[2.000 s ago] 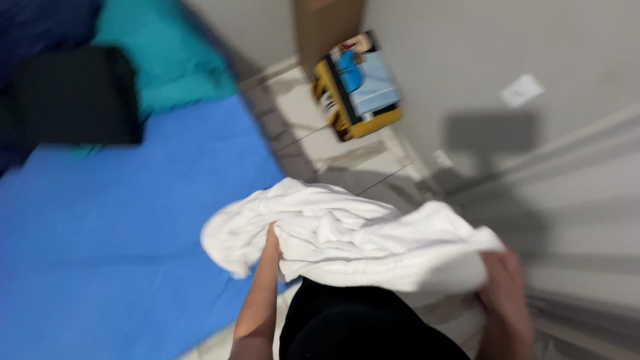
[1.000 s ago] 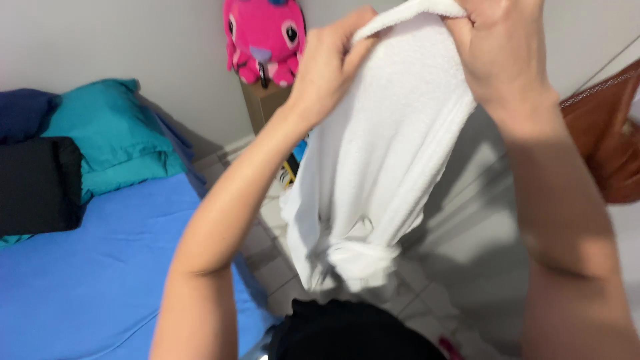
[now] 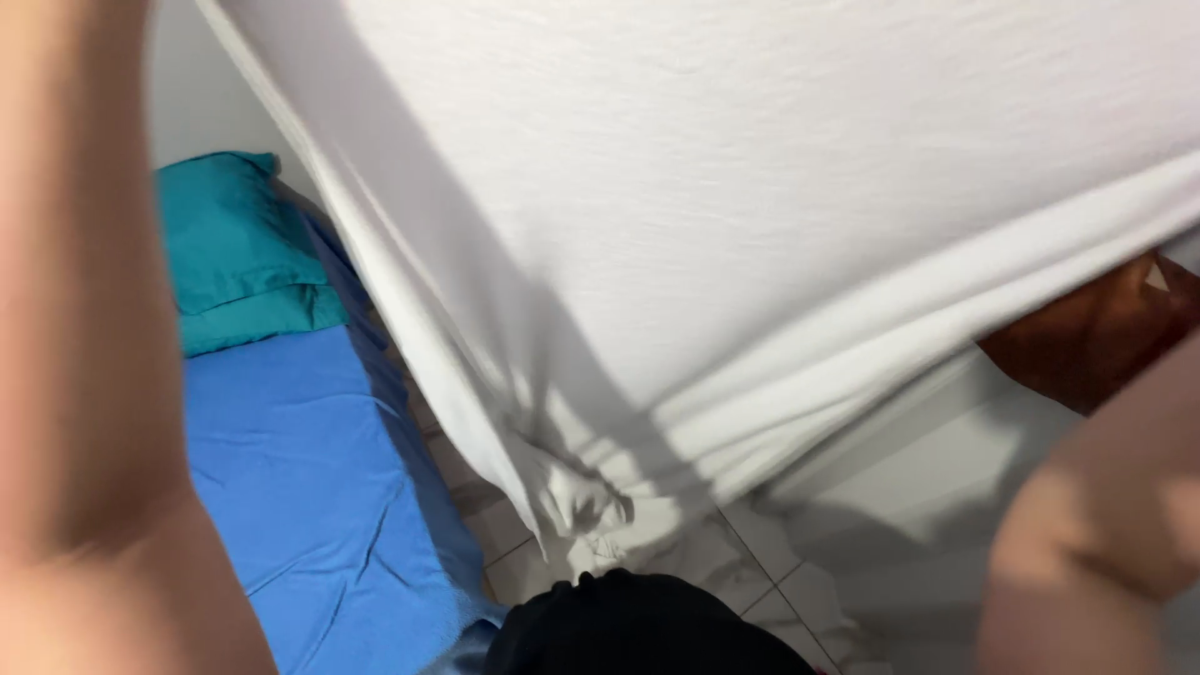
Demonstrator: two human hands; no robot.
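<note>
A large white cloth (image 3: 750,187) hangs spread out in front of me and fills the upper middle and right of the view. It narrows to a bunched lower end (image 3: 581,506) just above my dark clothing. Both my arms are raised, the left forearm along the left edge and the right arm at the lower right. My two hands lie beyond the frame, so their hold on the cloth is hidden. A shadow falls diagonally across the fabric.
At the left is a bed with a blue sheet (image 3: 300,487) and teal pillows (image 3: 239,244). Pale floor tiles (image 3: 750,553) show below the cloth. A brown item (image 3: 1087,337), perhaps a bag, is at the right, near a grey-white surface (image 3: 900,469).
The white cloth, earlier gathered and then held up narrow between my hands, is now spread wide. My hands have moved up and apart, out of view. The pink plush toy is no longer visible.
</note>
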